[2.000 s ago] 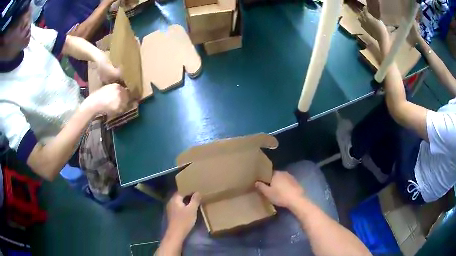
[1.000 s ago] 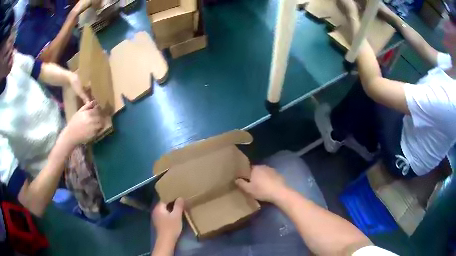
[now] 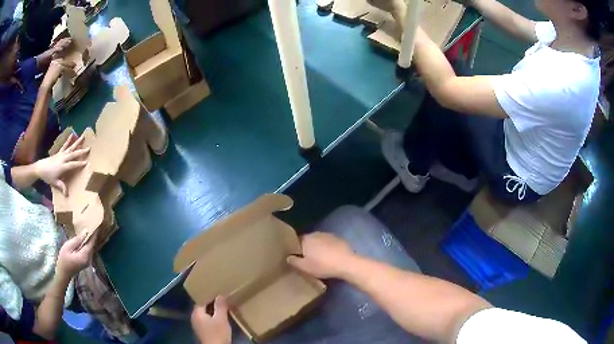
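A brown mailer box rests over my lap at the bench edge, its tray open and facing up. Its wide lid stands up and leans away, with the tuck flap along the top and a rounded end at the upper right. My left hand grips the tray's left corner and is partly cut off by the bottom edge. My right hand grips the right side where lid and tray meet, thumb inside.
The green bench lies ahead, with a cream post at its edge. Folded boxes stand at the back left. People fold cardboard at left. A person in a white shirt sits at right above a blue bin.
The view has swung right, so the bench and people appear further left. The left neighbour's blank now lies partly folded under their hands. My hands keep their hold on the box.
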